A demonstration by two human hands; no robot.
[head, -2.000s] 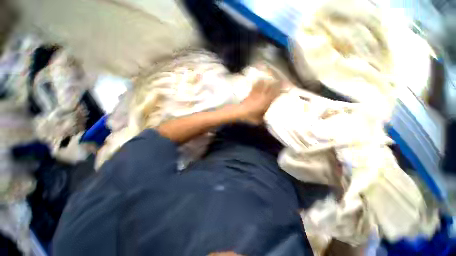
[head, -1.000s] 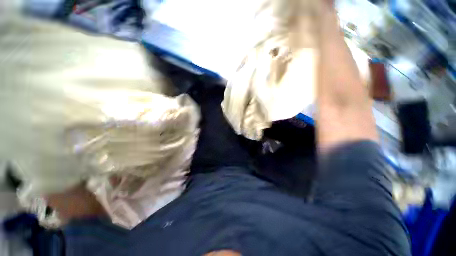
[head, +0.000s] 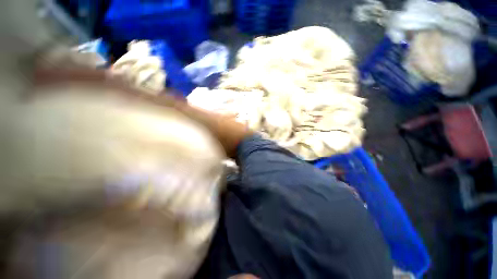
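One bare forearm in a dark sleeve, seemingly my right, reaches from the lower right toward the upper left. It blurs into a brownish band along the top of a large, close cream cloth. The hand at its end cannot be made out, nor its grip. The cream cloth fills the left side, blurred, with a puckered part near its lower right. My left hand is not visible. A thick layered heap of cream garment pieces lies beyond the forearm, over a blue crate.
More blue crates stand at the top left. Another crate at the upper right holds pale cloth. A red seat or frame stands on the dark floor at right. A pale lilac-white piece lies near the heap.
The view has swung from the blue-edged table to the floor crates. The arm that reached up over the table cloth now points to the upper left. The large cream cloth is blurred and close.
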